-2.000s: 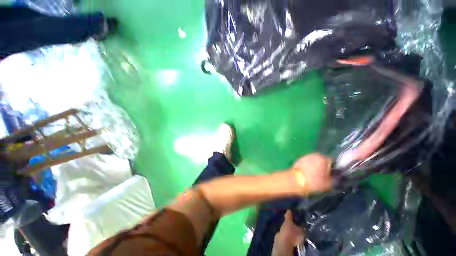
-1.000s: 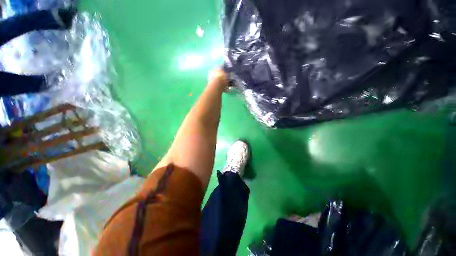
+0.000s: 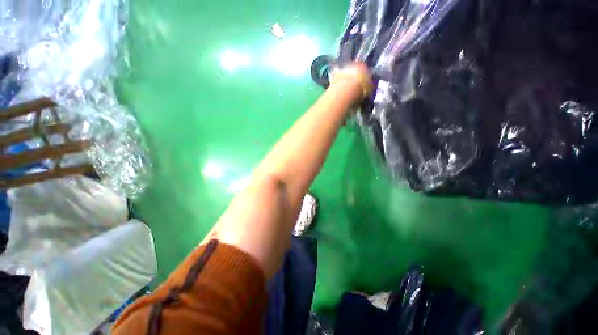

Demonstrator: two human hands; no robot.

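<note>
A pile of dark garments in shiny clear film (image 3: 485, 111) fills the upper right. My left hand (image 3: 354, 80) reaches up from the lower left in a brown sleeve and is closed on the left edge of this pile. A small dark hook (image 3: 319, 69), likely of a hanger, sticks out just left of the hand. The fingers are blurred and partly hidden by the film. My right hand is not in view.
More bagged dark garments (image 3: 419, 307) lie at the bottom right. At the left are crumpled clear film (image 3: 121, 147), a wooden slatted stool (image 3: 56, 154) and white sacks (image 3: 98, 275). My shoe (image 3: 306, 216) is on the green floor.
A second hand near the bottom two seconds ago is gone. My left hand moved from the lower bagged garments to the upper pile's left edge. Pile and hand now appear further right.
</note>
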